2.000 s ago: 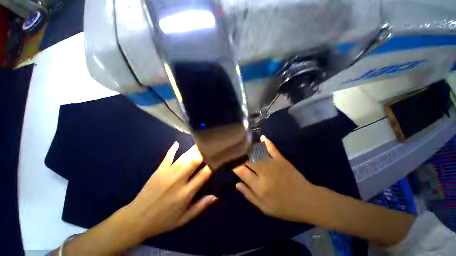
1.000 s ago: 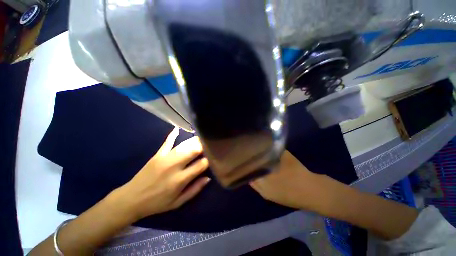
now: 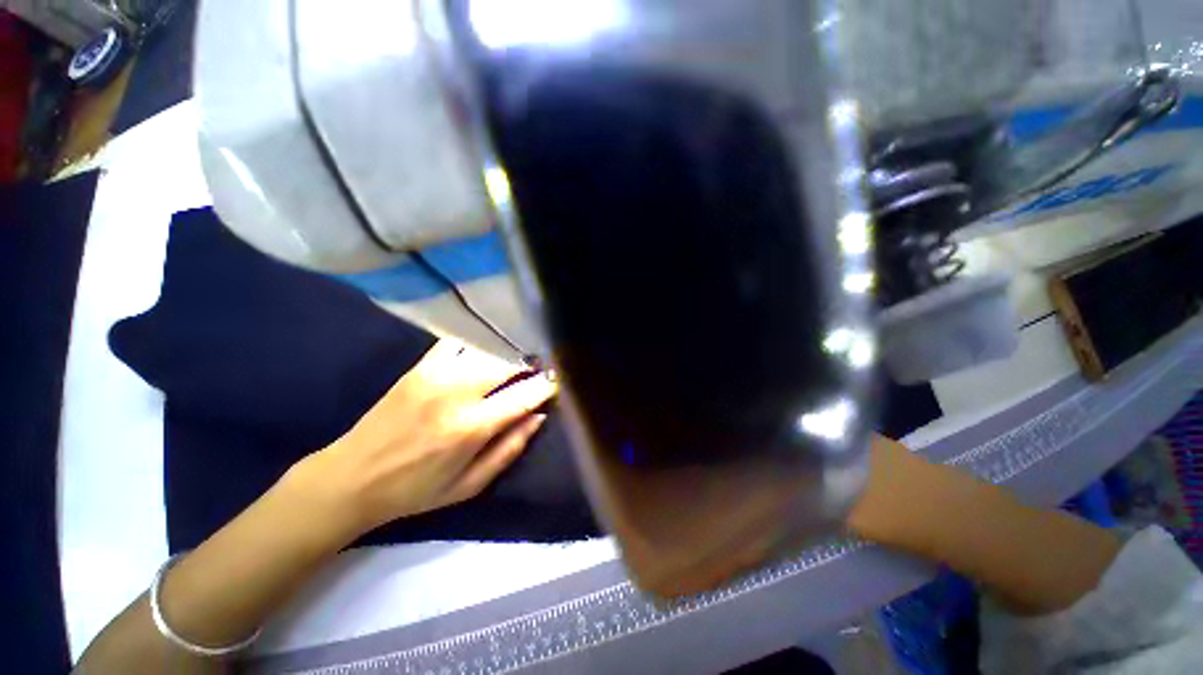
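Note:
The dark navy garment panel (image 3: 277,382) lies flat on the white table under the head of the sewing machine (image 3: 264,145). My left hand (image 3: 429,429) rests on the panel left of the needle area, fingers close together and pointing under the head; its fingertips are partly hidden. A large shiny chrome and black guard (image 3: 673,264) stands near the camera and hides the needle, the presser foot and my right hand. Only my right forearm shows, to the right of the guard.
A smartphone (image 3: 1128,303) lies right of the machine. A printed ruler (image 3: 501,644) runs along the front table edge. Stacked dark cloth (image 3: 40,409) is at the left. Blue baskets (image 3: 924,626) stand below at the right. The thread tension knob (image 3: 924,218) sits on the head.
The guard looms larger and farther right, now covering my right hand. The panel's front edge has moved away from me, baring more table and ruler. My left hand stays on the cloth.

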